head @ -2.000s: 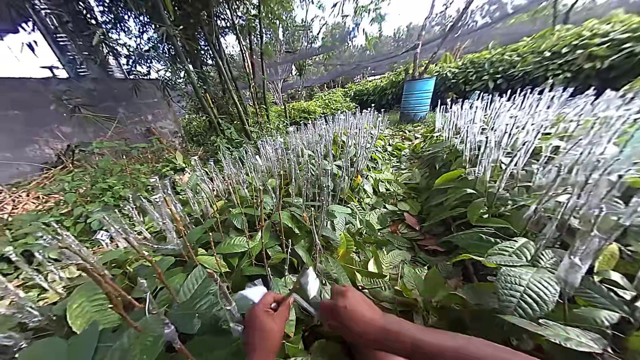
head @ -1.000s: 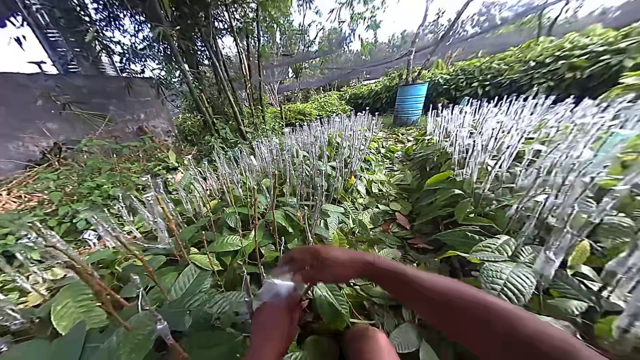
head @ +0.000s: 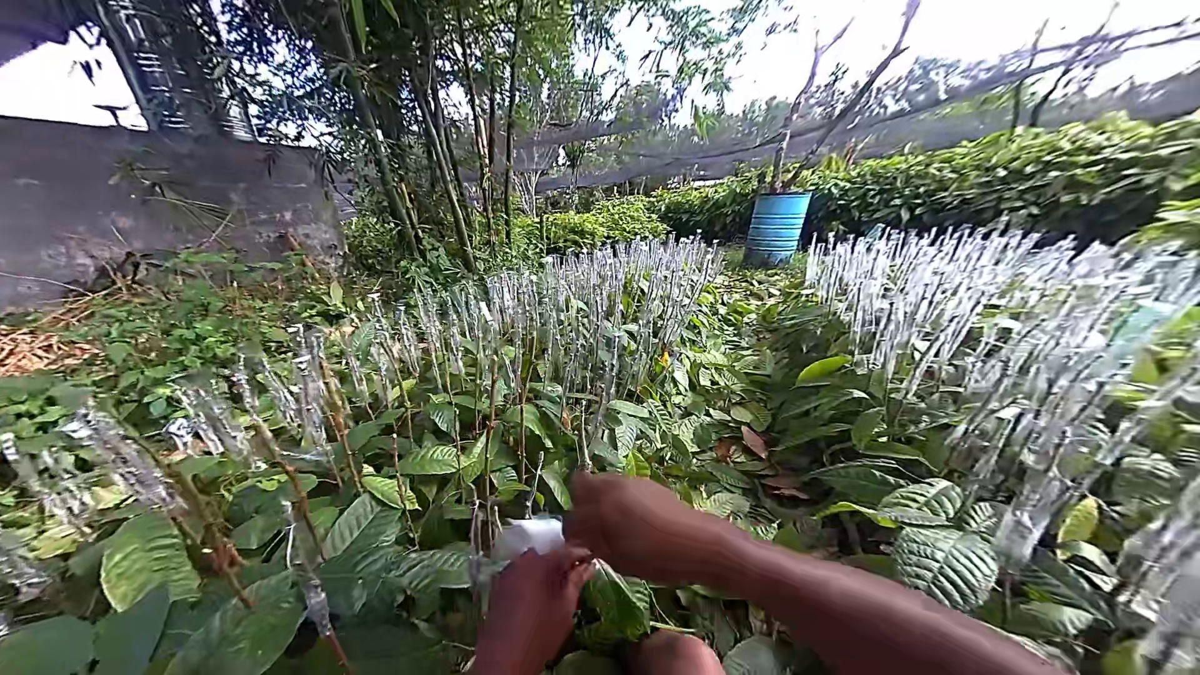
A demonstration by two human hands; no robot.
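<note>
Low in the middle of the head view, my left hand (head: 532,600) has its fingers closed at the lower edge of a white plastic piece (head: 528,536). My right hand (head: 614,525) is directly to its right, fingers curled and touching or nearly touching the left fingertips; whether it grips anything is hidden. Thin seedling stems (head: 489,431) stand just behind and left of the hands. Around them rise many grafted stems wrapped in clear plastic film (head: 600,309), above broad green leaves (head: 947,544).
Another dense bed of wrapped stems (head: 937,291) stands at right. A blue drum (head: 777,228) is behind the beds. A grey wall (head: 159,202) and bamboo (head: 436,141) stand at back left. Dark netting (head: 731,150) spans the background. A bent knee (head: 670,653) shows at the bottom edge.
One second ago my right hand lay across above the left, over the white plastic; now it is lower and to the right, and more of the plastic shows.
</note>
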